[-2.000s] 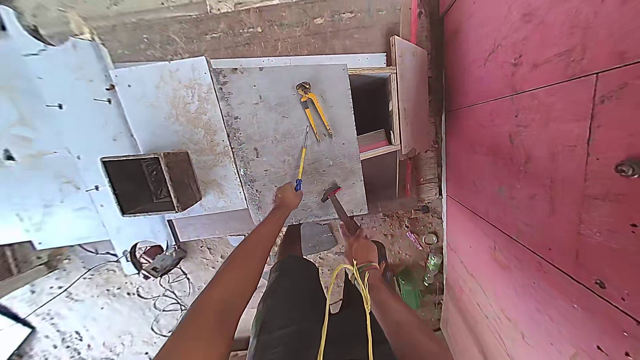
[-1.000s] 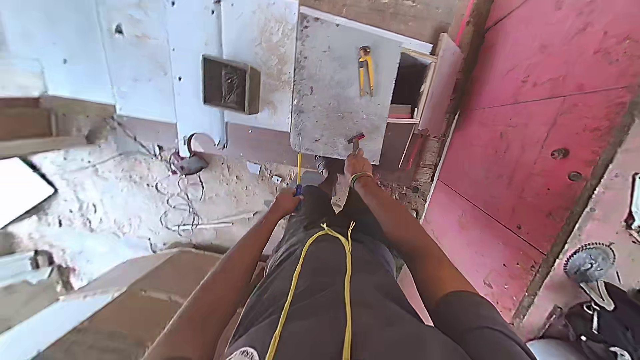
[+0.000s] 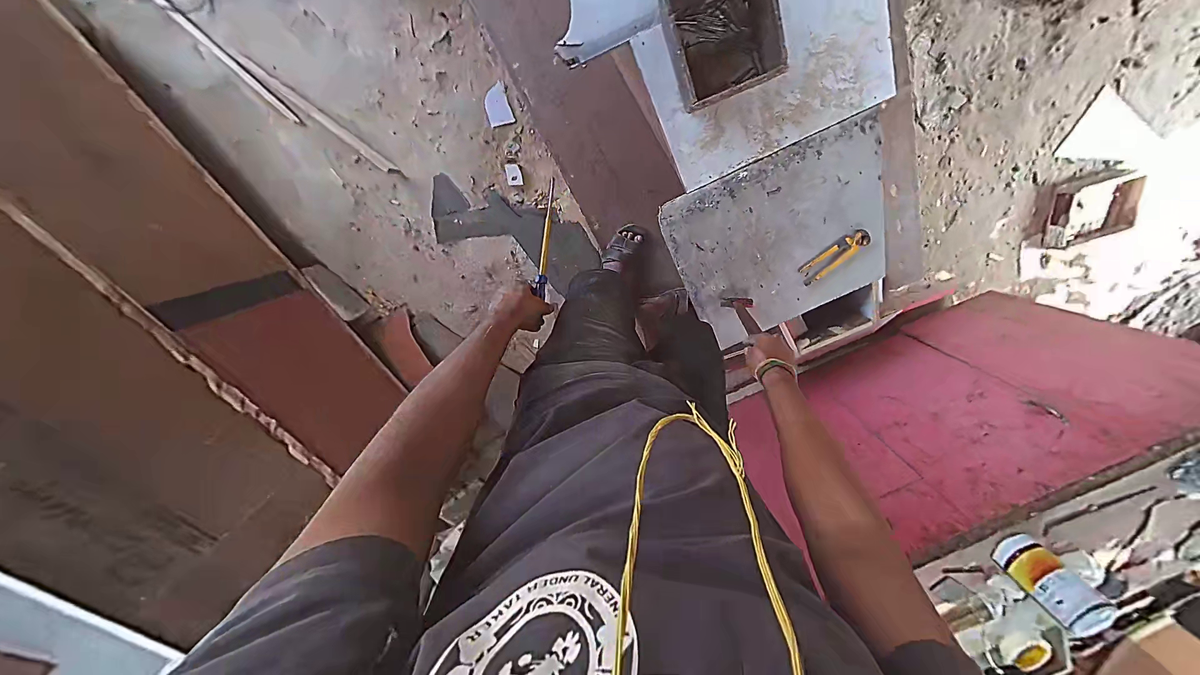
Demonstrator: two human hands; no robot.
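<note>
My left hand (image 3: 525, 307) is closed around the blue handle of a thin tool with a yellow shaft (image 3: 546, 234), which points up over the floor; its exact kind cannot be told. In my right hand (image 3: 769, 354) is a hammer (image 3: 741, 307), its head over the near edge of a grey, worn board (image 3: 759, 225). Yellow-handled pincers (image 3: 834, 258) lie on that board, to the right of the hammer. A yellow cord (image 3: 647, 487) hangs down the front of my dark shirt.
An open box (image 3: 694, 94) stands on a pale board (image 3: 816, 84) at the top. Brown panels (image 3: 112, 375) lie at left, pink panels (image 3: 994, 394) at right. A spray can (image 3: 1055, 586) lies among debris at lower right. Scraps and long strips (image 3: 281, 94) lie on the dusty floor.
The view has swung round strongly. My left hand with the yellow-shafted tool has moved off the grey board, where an earlier frame shows it. The hammer stays in my right hand.
</note>
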